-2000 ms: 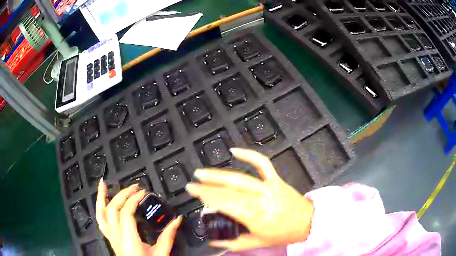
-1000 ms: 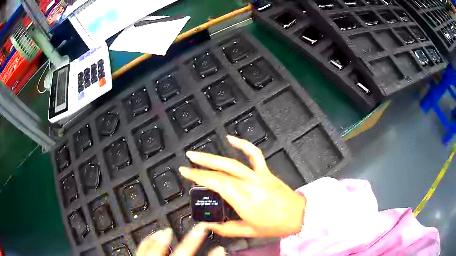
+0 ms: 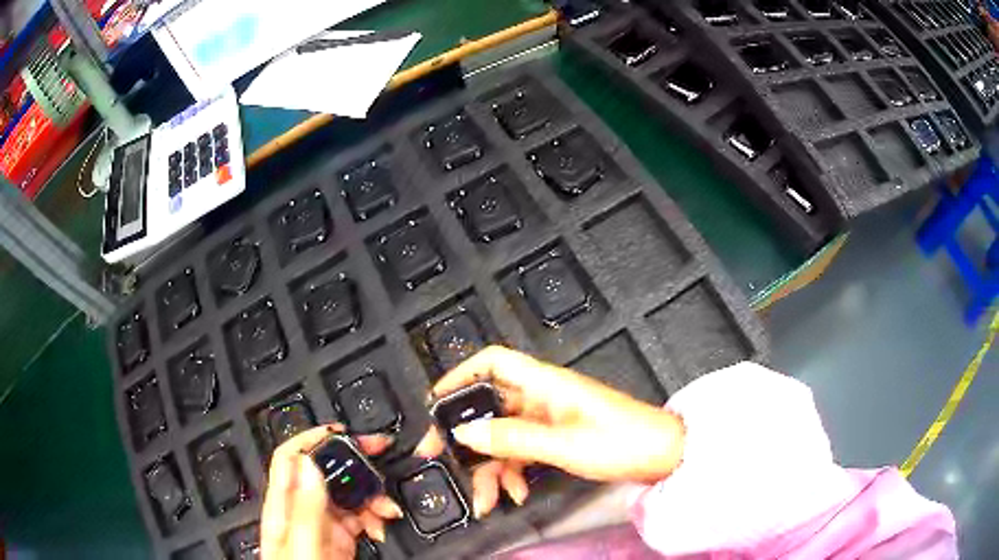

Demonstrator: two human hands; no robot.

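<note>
My left hand [image 3: 301,498] holds a black smartwatch body [image 3: 346,473] with a lit screen showing white text and a green spot. My right hand [image 3: 559,421] holds another watch body [image 3: 468,407] with small white text on its screen, the thumb over its lower edge. A face-down watch [image 3: 434,500] with a round sensor mark lies between the hands, in the near part of the dark grey foam tray [image 3: 756,334]. Several more face-down watches sit in the tray's pockets. Some pockets at the tray's right side are empty.
A white calculator [image 3: 175,175] stands beyond the tray at left. A paper slip [image 3: 329,77] with a dark pen [image 3: 334,44] lies beyond. More foam trays [image 3: 844,202] overlap at right. A blue stool [image 3: 964,246] stands on the floor.
My left hand has come back into fuller view with a lit watch upright in its fingers. My right hand has turned and now grips a watch, thumb on its face.
</note>
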